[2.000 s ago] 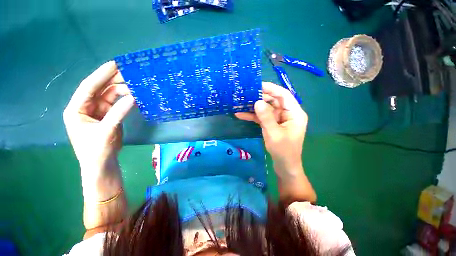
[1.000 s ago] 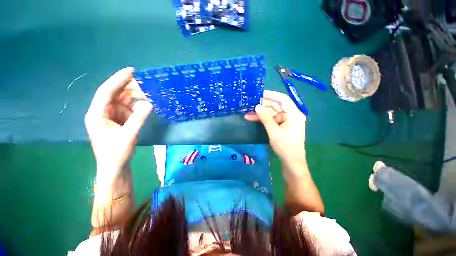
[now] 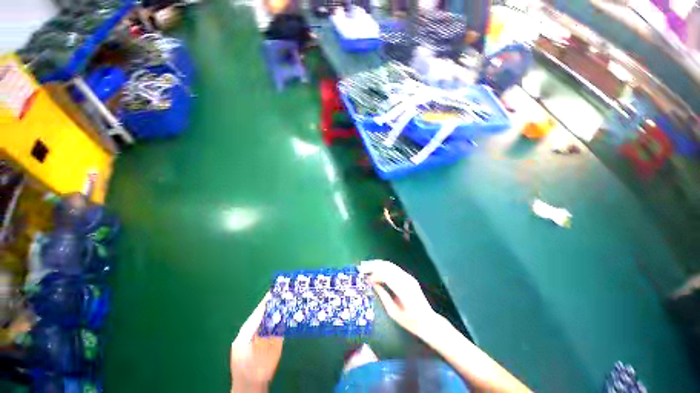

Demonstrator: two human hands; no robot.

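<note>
A blue PCB panel is held low in front of me over the green floor, its component side with many white and silver parts facing up. My left hand grips its left edge. My right hand grips its upper right corner. The view is blurred, so single parts cannot be told apart.
A green workbench runs along the right, with a blue tray of white strips on it. Part of another board shows at bottom right. Yellow box, blue bin and dark blue stacked items stand left. A purple-blue stool stands ahead.
The view has swung from the bench mat to the aisle. The panel now shows its component side instead of its flat solder side. The cutters and round dish are out of view.
</note>
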